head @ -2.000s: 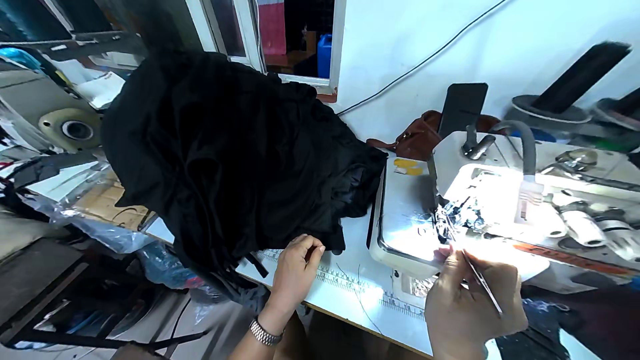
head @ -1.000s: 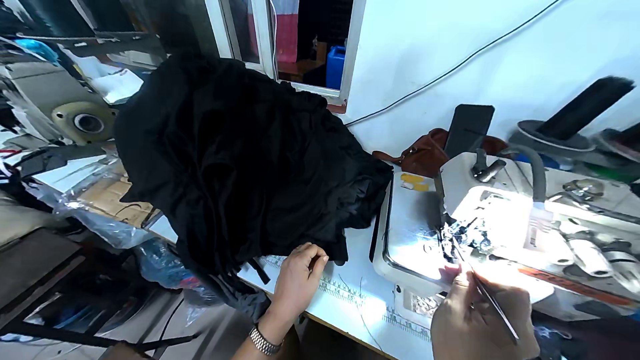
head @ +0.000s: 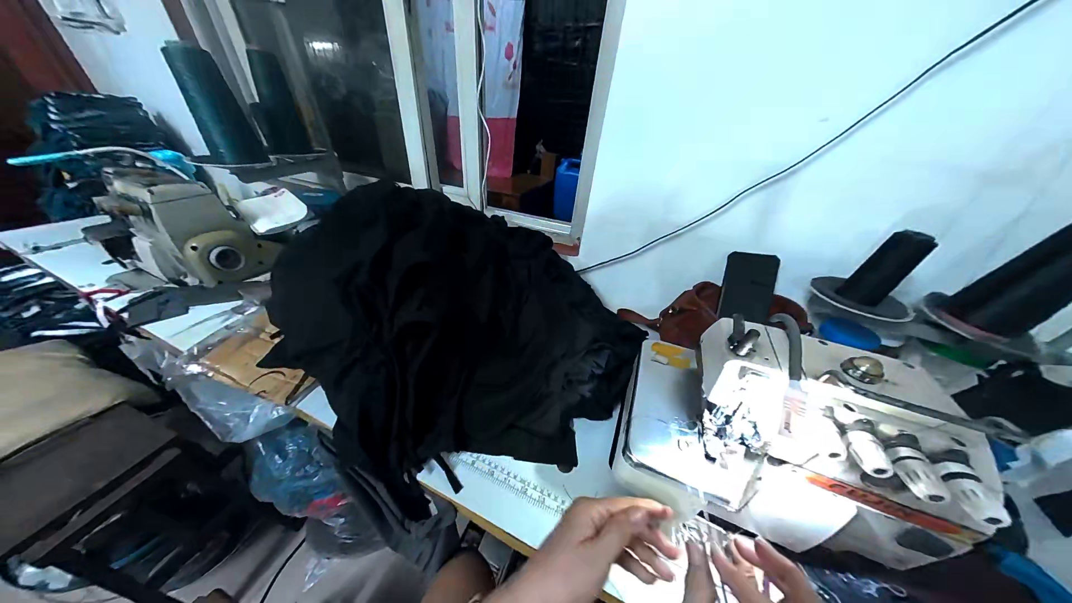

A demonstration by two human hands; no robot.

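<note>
An overlock sewing machine with a lit needle area stands at the right. Just in front of its lower left corner my left hand and my right hand are close together. Thin pale strands, probably thread, show between the fingers of both. A slim shaft is partly visible by my right fingers; the rest of it is hidden. A large heap of black fabric lies on the white table to the left of the machine. A printed measuring scale runs along the table's front edge.
Black thread cones stand behind the machine. A dark phone leans by a brown leather bag. Another sewing machine is at the left. Plastic bags hang below the table's left part. A cable crosses the wall.
My right hand has drawn back from the lit needle area toward the table's front edge. My left hand has moved right, from beside the black fabric to my right hand. The view has shifted.
</note>
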